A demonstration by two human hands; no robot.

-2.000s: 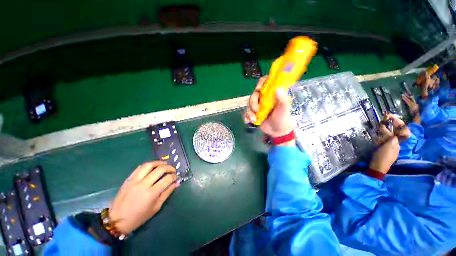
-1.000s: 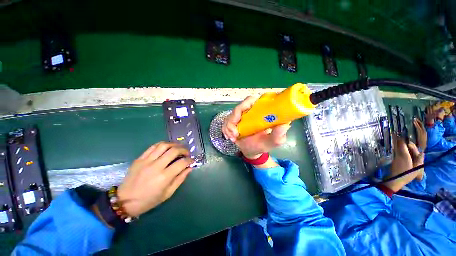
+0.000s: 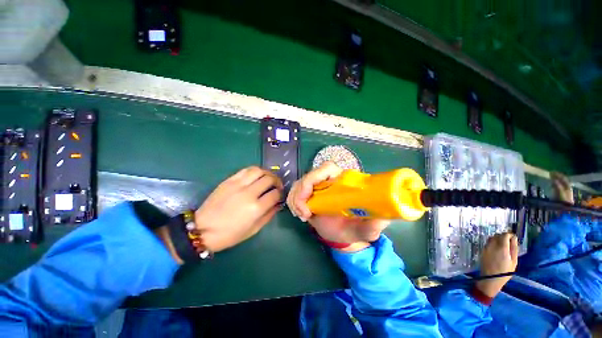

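A black phone body [image 3: 280,148] with a white square label lies flat on the green bench. My left hand [image 3: 241,206] rests over its lower end, fingertips at the edge. My right hand [image 3: 333,210] grips the yellow electric screwdriver [image 3: 373,195], held nearly level, with its black ribbed cable running right. The screwdriver tip is hidden behind my fingers, near the phone's lower right corner; contact cannot be told. The round screw dish [image 3: 337,158] sits just right of the phone, partly covered by my right hand.
Two phone bodies [image 3: 68,165] lie side by side at left. A clear parts tray [image 3: 475,148] is at right. Beyond the pale metal rail [image 3: 198,96], several phone bodies lie on the green belt [image 3: 264,59]. Another person's hand [image 3: 498,261] is near the tray. A white post stands upper left.
My right hand with the screwdriver has moved from above the dish to the phone's lower end. My left hand stays on the phone. The view has shifted, and the white post has appeared.
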